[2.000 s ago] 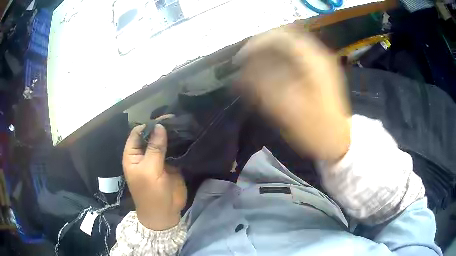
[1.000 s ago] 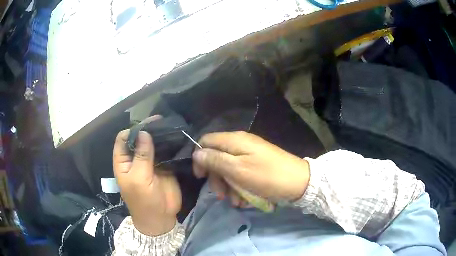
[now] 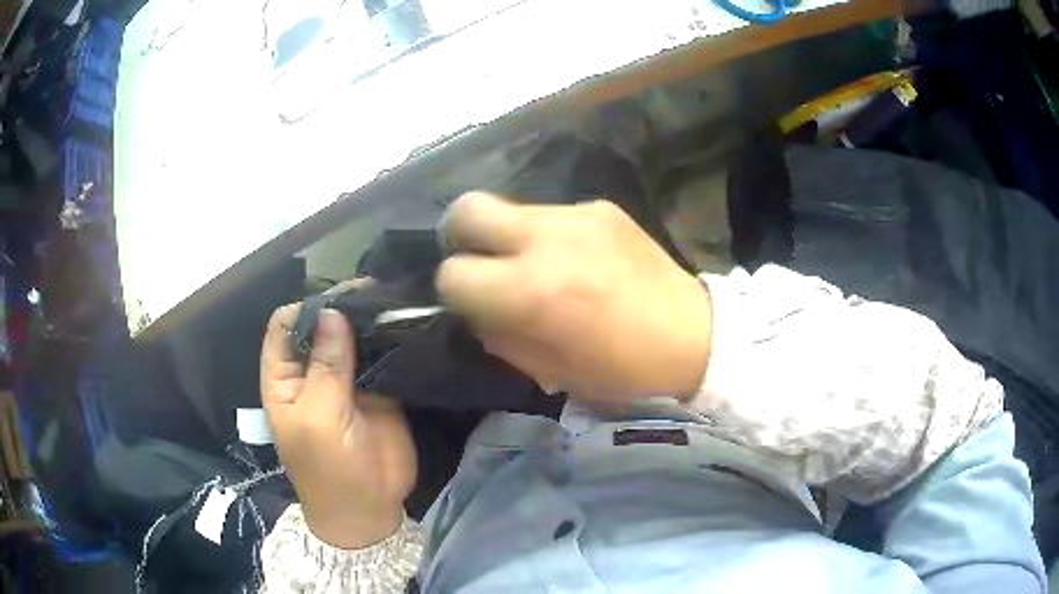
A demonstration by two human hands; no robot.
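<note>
My left hand (image 3: pixel 337 435) pinches the folded edge (image 3: pixel 308 323) of a dark garment piece (image 3: pixel 436 369) between thumb and fingers. My right hand (image 3: pixel 581 296) is closed over the garment just to the right. A blurred, pale metal shaft, apparently the awl (image 3: pixel 409 313), comes out from under its fingers and points left toward the folded edge. The awl's handle is hidden by the hand. Whether its tip touches the cloth cannot be told. The garment hangs over my lap below the table edge.
The white machine table (image 3: pixel 232 186) has a chipped front edge above my hands. Blue scissor rings (image 3: pixel 755 9) are at its top right. A yellow-orange item (image 3: pixel 848 99) is beyond them. Dark cloth (image 3: pixel 917 244) lies at right. White tags (image 3: pixel 215 514) with loose threads are at lower left.
My right hand first came down from near the table edge to the garment with the awl. It has since risen slightly and turned, hiding the handle. My left hand keeps its pinch.
</note>
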